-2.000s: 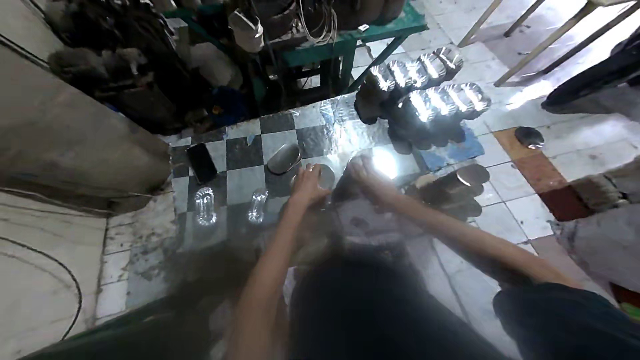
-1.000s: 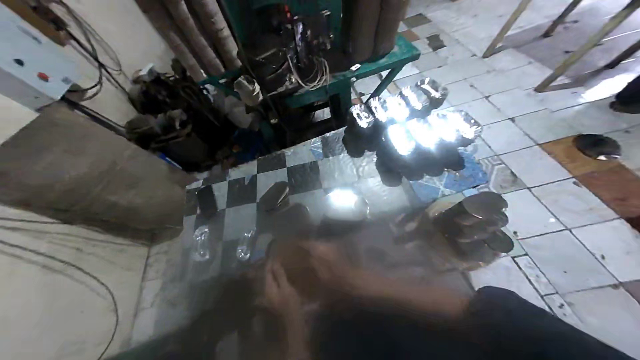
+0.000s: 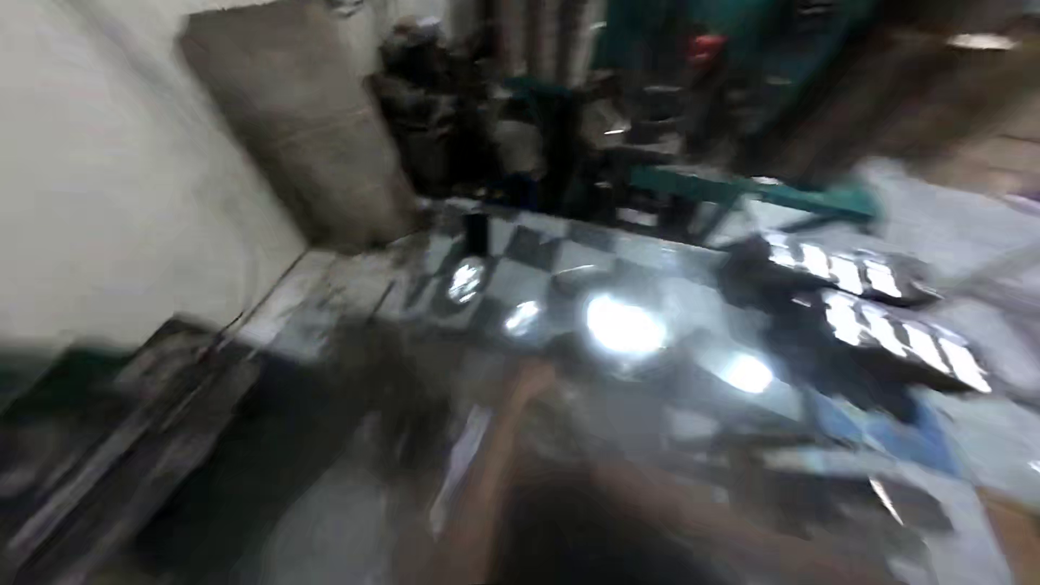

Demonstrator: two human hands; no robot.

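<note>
The view is badly blurred. My left hand [image 3: 532,380] is at the near side of the tiled surface, below a small shiny metal piece [image 3: 522,318]; its fingers cannot be made out. Of my right arm only a faint forearm shows at the lower middle, and the hand is lost in the blur. A shiny oval metal piece [image 3: 465,280] lies below a dark flat object [image 3: 476,235]. Strong glare covers what lies at the middle of the surface. Rows of shiny metal pieces [image 3: 894,329] stand at the right.
Stacked dark rounded pieces [image 3: 894,508] are at the lower right. A green metal bench [image 3: 756,193] with machinery stands behind. A brown board [image 3: 305,122] leans on the wall at the left, and long worn pieces [image 3: 122,455] lie at the lower left.
The view has swung strongly. My hands, close together over the near side one second ago, now show only as blur, the left forearm reaching up from the bottom.
</note>
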